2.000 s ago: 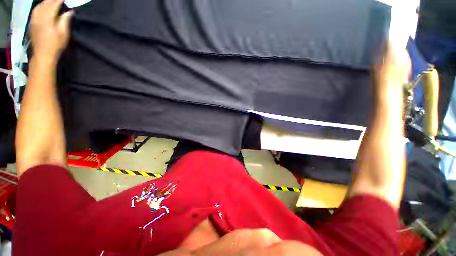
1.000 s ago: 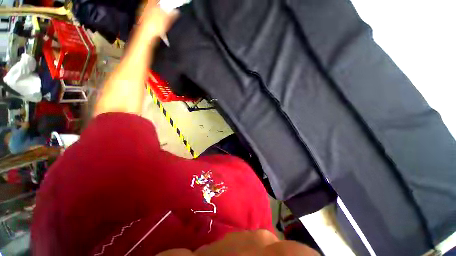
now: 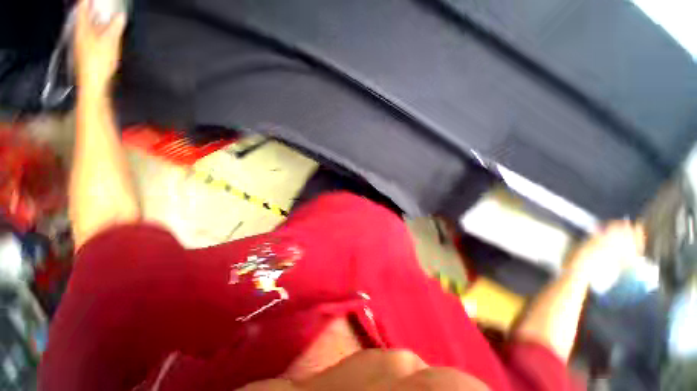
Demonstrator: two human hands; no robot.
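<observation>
A dark garment body (image 3: 329, 92) with long lengthwise seams spreads across the upper part of the blurred view. A narrow white tape (image 3: 535, 193) runs along its edge at the right, above the white table edge (image 3: 516, 229). My left hand (image 3: 99, 14) is at the top left beside the garment, partly cut off by the picture's top edge; its fingers and any hold are unclear. My right hand (image 3: 617, 243) is at the right by the garment's near corner, over a light-blue patch; blur hides its fingers.
Red crates (image 3: 172, 143) stand on the floor beyond the table's near edge at the left. Black-and-yellow floor tape (image 3: 244, 196) crosses the floor. A yellow-tan board (image 3: 493, 303) lies below the table at the right. Dark cloth is at the far left.
The view has swung back to the right since one second ago. My right hand is in the picture again, lower than two seconds ago. The garment now slants down to the right.
</observation>
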